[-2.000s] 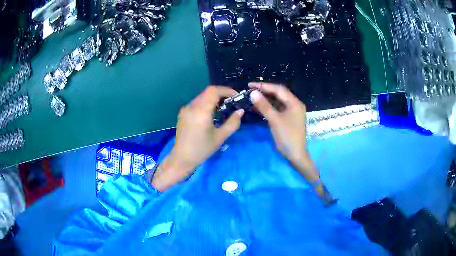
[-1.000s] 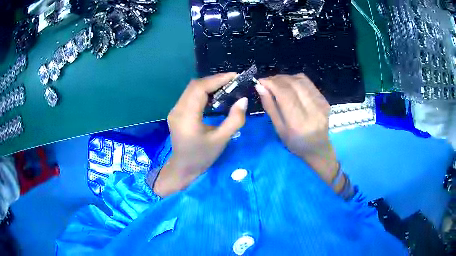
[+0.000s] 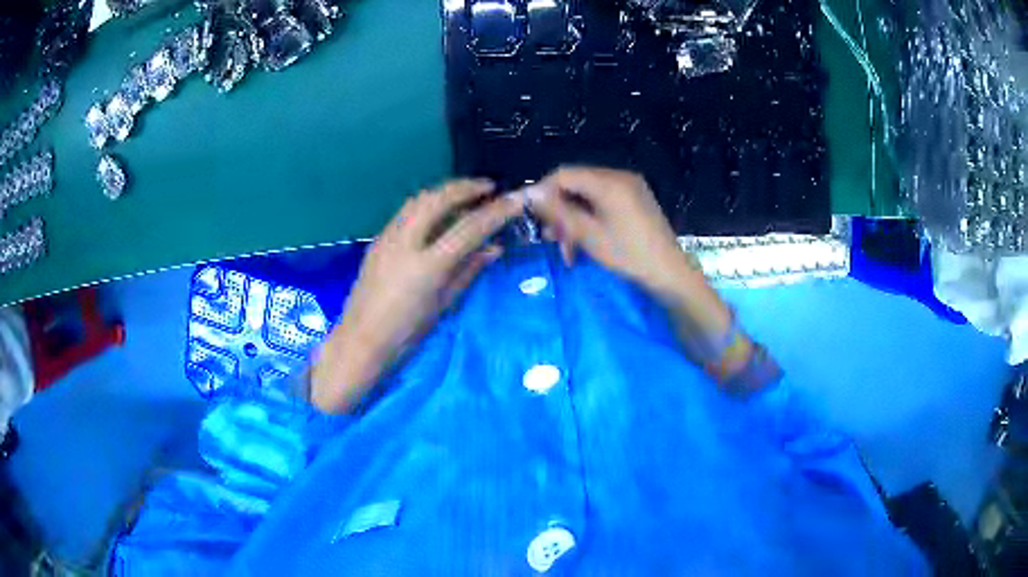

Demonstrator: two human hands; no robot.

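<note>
My left hand (image 3: 423,265) and my right hand (image 3: 614,231) meet at the bench edge in front of my chest, fingertips together. Between them a small shiny case (image 3: 526,228) shows in part; the fingers hide most of it and the view is blurred. Which fingers press on it is hard to tell. The black blister tray (image 3: 643,147) lies just beyond my hands, with a few shiny cases seated at its top left and a small heap of glassy cases (image 3: 705,53) at its top.
Green mat (image 3: 282,169) left of the tray, with a line of loose cases (image 3: 152,85) and chain-like strips (image 3: 25,180) at far left. Clear blister tray (image 3: 975,135) at right, a pale thin strip beside it. Blue stool (image 3: 254,321) and red stool (image 3: 73,338) below the bench.
The case was tilted up in my left fingers with my right fingertips beside it; now both hands have closed together around it, lower and mostly covering it. The view has shifted slightly.
</note>
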